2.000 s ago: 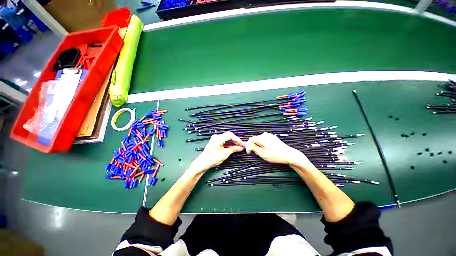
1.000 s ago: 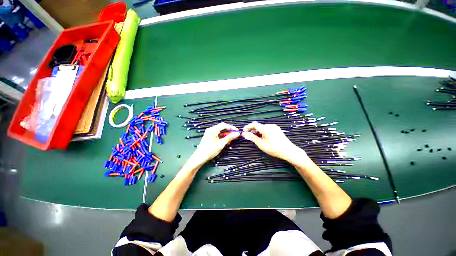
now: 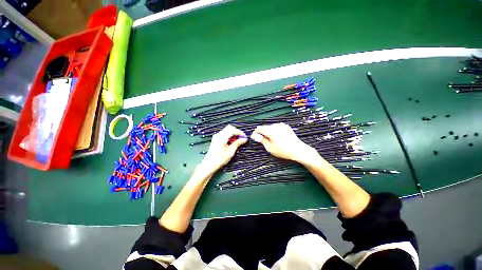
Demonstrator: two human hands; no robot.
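My left hand [image 3: 224, 146] and my right hand [image 3: 279, 141] are close together above the left part of a pile of black cables [image 3: 317, 138]. My left hand is closed on a small red-and-blue end piece [image 3: 233, 139], mostly hidden by the fingers. My right thumb and finger are pinched beside it; what they hold is too small to tell. Finished cables [image 3: 238, 101] with red-and-blue ends lay at the far edge of the pile. A loose heap of red-and-blue end pieces [image 3: 140, 156] lies on the left.
A red bin [image 3: 84, 113] with papers and a black item stands at upper left, beside a yellow-green roll [image 3: 117, 63]. A tape roll [image 3: 121, 126] is by the heap. A lone black cable [image 3: 394, 126], small black dots [image 3: 448, 136] and another cable bundle [image 3: 469, 85] are at right.
The view has shifted and tilted slightly. Red and blue now show between my left fingers, unlike two seconds ago. My hands have moved slightly apart since one second ago.
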